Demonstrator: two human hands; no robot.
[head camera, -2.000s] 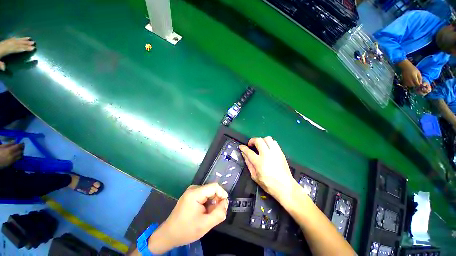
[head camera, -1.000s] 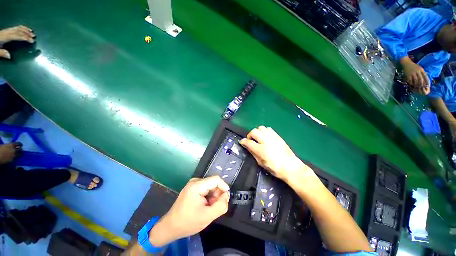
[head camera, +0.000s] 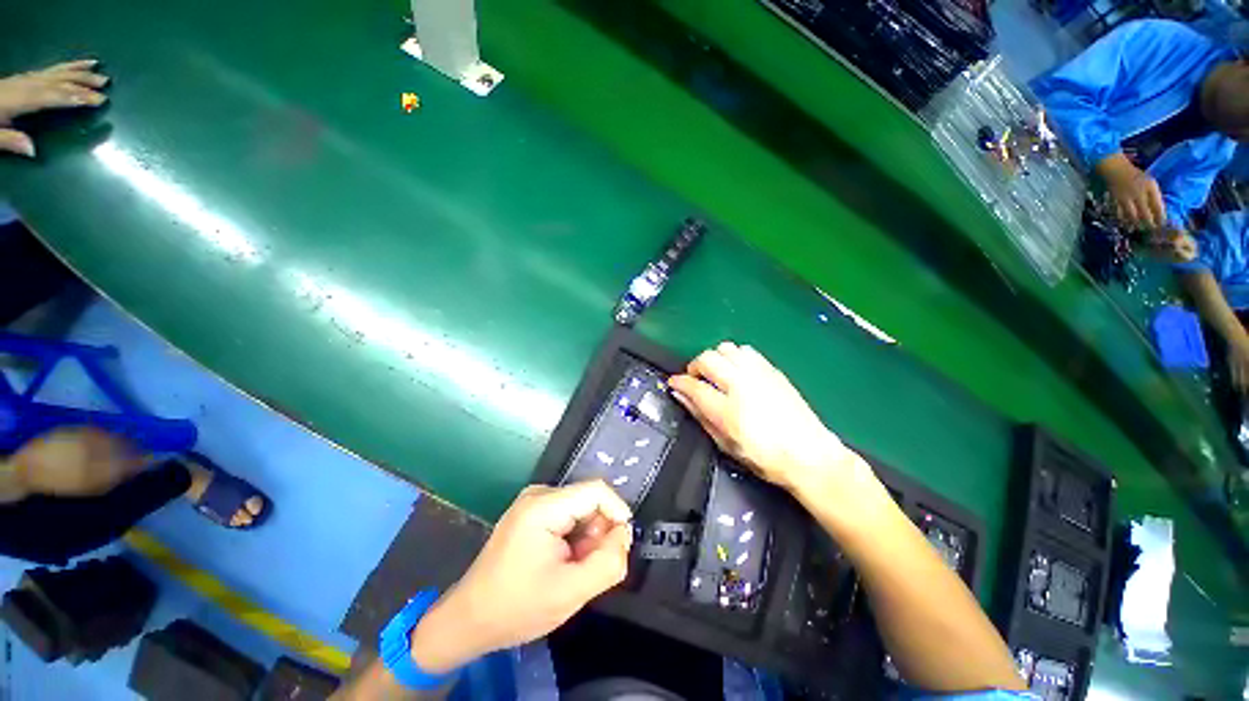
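A black foam tray (head camera: 658, 598) lies on the green bench in front of me, with dark phone housings in its slots. My right hand (head camera: 747, 418) has its fingertips at the upper right edge of the leftmost housing (head camera: 619, 452); whether they hold anything is hidden. My left hand (head camera: 555, 555) has thumb and forefinger pinched together at the end of a short dark carrier strip (head camera: 667, 540), which lies across the tray. A second housing (head camera: 730, 548) sits to its right. My right forearm covers part of the other slots.
A dark strip (head camera: 659, 271) lies beyond the tray. Another foam tray (head camera: 1062, 548) and white paper (head camera: 1148, 589) are at right. A pale metal post (head camera: 448, 41) stands at the back. A clear bag (head camera: 1007, 171) and people in blue are across the bench; another person's hand (head camera: 48, 99) is at left.
Since two seconds ago, both hands have shifted slightly and my right forearm covers more of the tray. In the last second they have barely moved. At lower left, another person's hand has moved.
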